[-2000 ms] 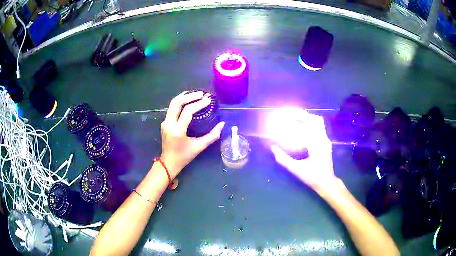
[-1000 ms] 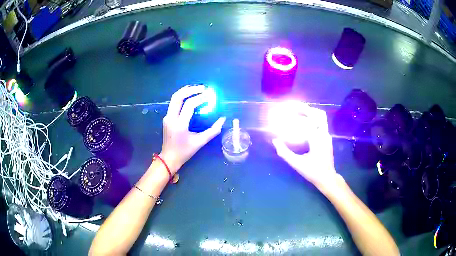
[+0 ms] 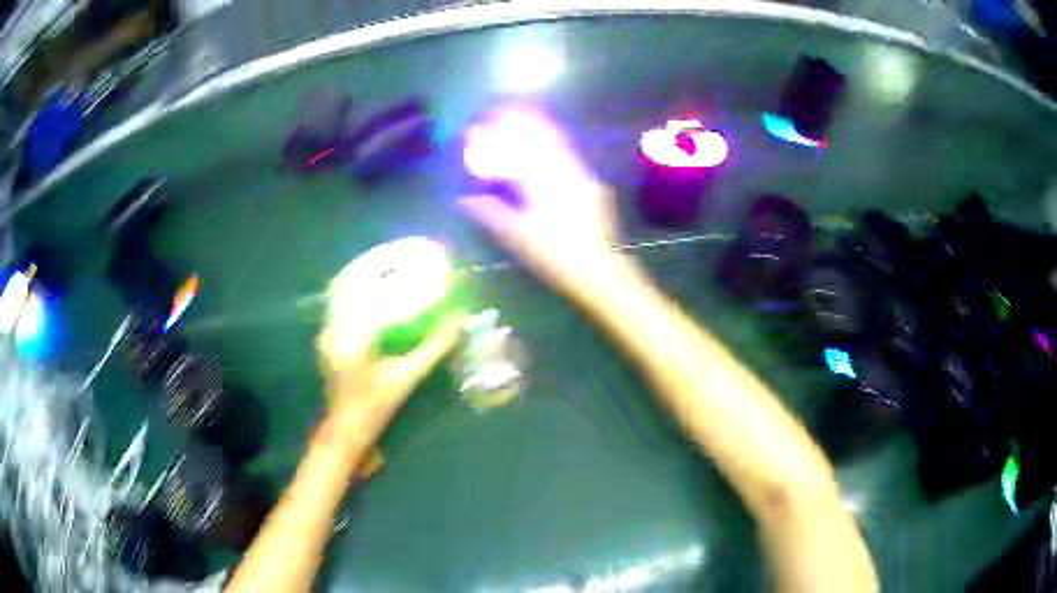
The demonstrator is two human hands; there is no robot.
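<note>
The frame is blurred. My left hand [image 3: 369, 371] is around a lit speaker unit [image 3: 394, 284] at centre left; its top glows white with green at the lower side. My right hand [image 3: 556, 209] reaches to the upper middle and is on another lit speaker unit [image 3: 508, 145], whose white-pink glare hides the fingertips. A small clear jar [image 3: 493, 371] with a white upright piece stands just right of my left hand.
A pink-lit unit [image 3: 675, 185] stands at upper right, with a dark unit [image 3: 811, 99] beyond. Dark units [image 3: 394, 139] lie at upper left. Dotted-face units [image 3: 191, 388] and white cables [image 3: 58, 463] are at left. A large cluster of dark units [image 3: 916, 336] fills the right.
My right hand has moved left and away with its lit unit. My left hand has moved slightly left and nearer, its unit's glow now white and green. The view has shifted and blurred.
</note>
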